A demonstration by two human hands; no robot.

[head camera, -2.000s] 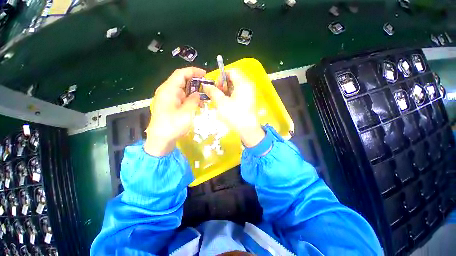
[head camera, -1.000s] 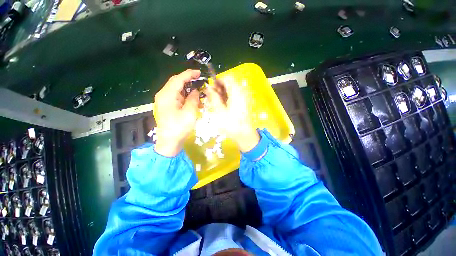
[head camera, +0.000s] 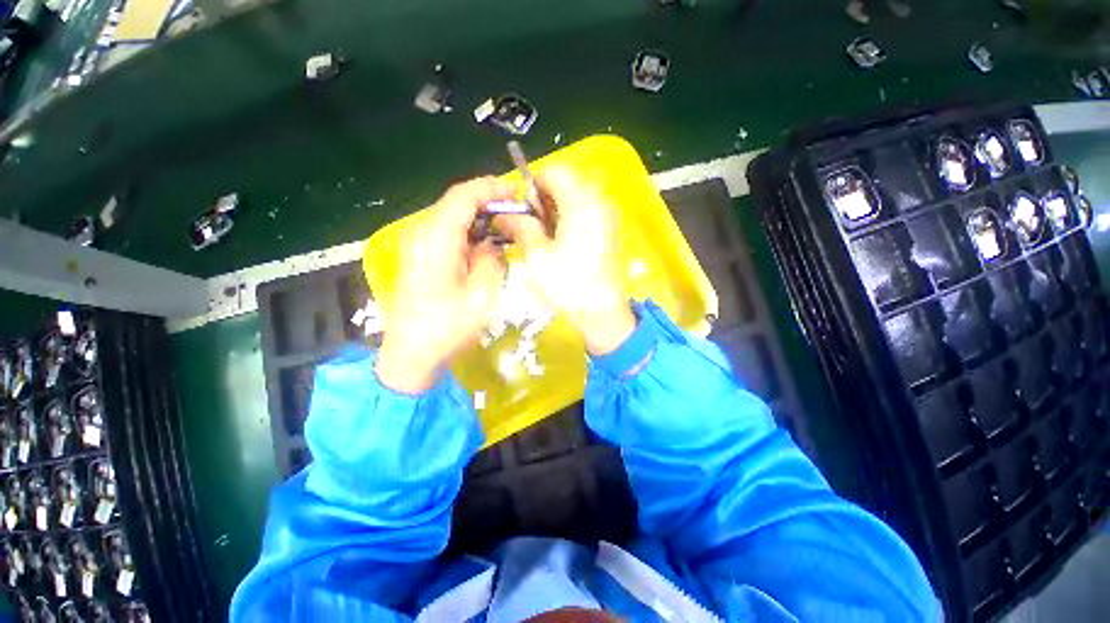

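Note:
My left hand (head camera: 438, 286) holds a small dark unit with a shiny rim (head camera: 492, 224) over the yellow tray (head camera: 663, 274). My right hand (head camera: 575, 256) is close against it and holds thin tweezers (head camera: 520, 161), whose upper end points up and away from me. Glare washes out both hands, and the fingers hide most of the unit and the tweezer tips. Small white parts (head camera: 523, 355) lie loose in the yellow tray below the hands. A few more lie by its left edge (head camera: 366, 319).
The yellow tray rests on a black blister tray (head camera: 304, 319). A partly filled tray stack (head camera: 907, 365) stands at right, a fuller stack with white-tabbed units (head camera: 55, 426) at left. Units such as one with a white tab (head camera: 513, 114) lie on the green surface (head camera: 365, 134) beyond a pale rail (head camera: 262, 287).
The units on the green surface have shifted to the right in view. The hands stay together over the yellow tray, with the left hand turned slightly and the unit more covered by fingers.

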